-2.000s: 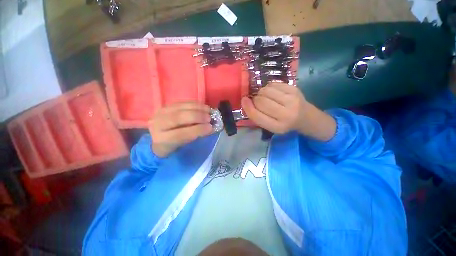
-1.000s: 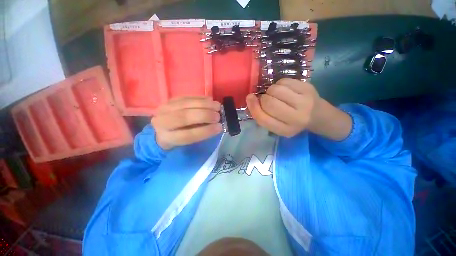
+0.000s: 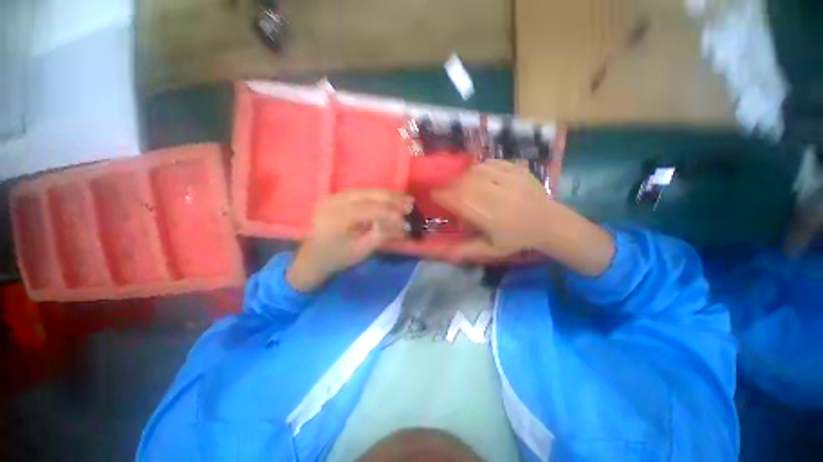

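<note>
The frame is blurred. A black-and-silver piece (image 3: 417,221) lies between my two hands, over the near part of the salmon-red divided tray (image 3: 368,144). My left hand (image 3: 356,227) is closed around its dark left end with the fingertips. My right hand (image 3: 505,209) is at its silver right end, knuckles up; its fingertips are blurred and its grip is unclear. Dark pieces with silver ends (image 3: 442,133) lie crosswise in the tray's two right compartments, partly hidden by my right hand. The two left compartments are empty.
A second red divided tray (image 3: 126,221), empty, lies at left. A dark square head with a bright face (image 3: 656,184) lies on the green surface at right. A white tag (image 3: 459,76) and white scraps (image 3: 744,68) lie beyond. A person's blue sleeve (image 3: 776,307) shows at right.
The view has shifted and blurred, and the main tray appears tilted. The black strip, upright between my hands before, now shows only as a small dark part by my left fingertips.
</note>
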